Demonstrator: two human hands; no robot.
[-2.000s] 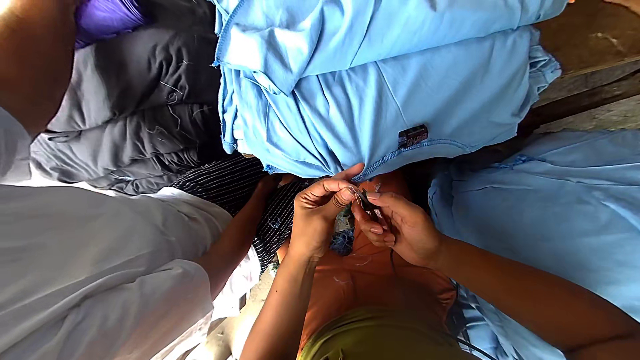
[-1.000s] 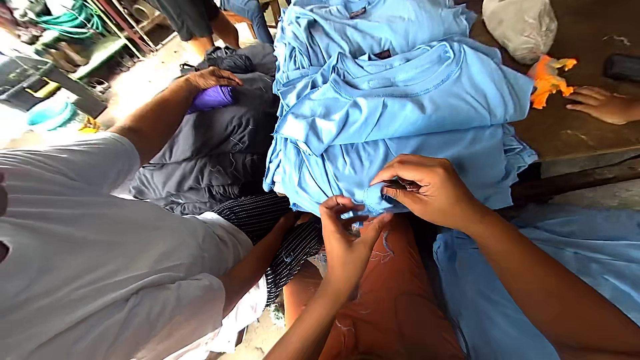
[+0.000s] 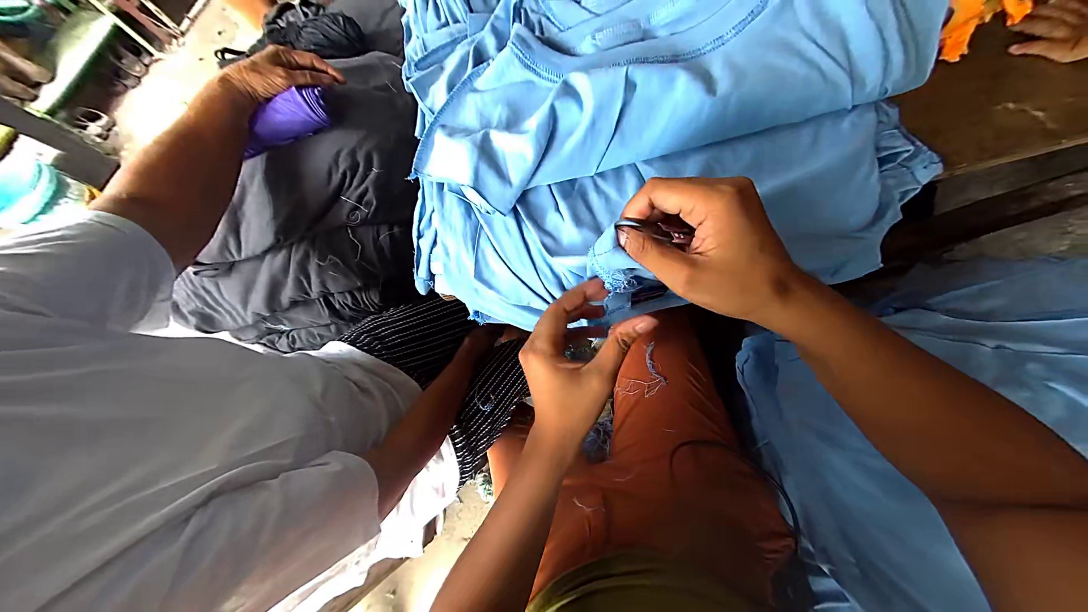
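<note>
A stack of light blue knit shirts (image 3: 680,144) with overlocked seams lies in front of me. My right hand (image 3: 701,242) is closed around a small dark tool (image 3: 642,226), perhaps thread snips, mostly hidden by the fingers; its fingers also touch a blue fabric edge with frayed threads (image 3: 619,279). Just below and to the left, my left hand (image 3: 574,348) has thumb and fingers apart, close to that edge, and nothing shows between them. Cut threads (image 3: 650,374) lie on my rust-coloured trousers.
At the left a person in a white shirt (image 3: 170,425) rests a hand (image 3: 276,72) by a purple cloth roll (image 3: 289,119) on dark grey garments (image 3: 323,195). More blue fabric (image 3: 935,382) is at the right. Another person's hand (image 3: 1054,30) lies on the wooden table (image 3: 994,102) near orange material (image 3: 965,25).
Two seconds ago both hands were together over my lap; now they are apart at the near edge of the blue stack. The view has shifted.
</note>
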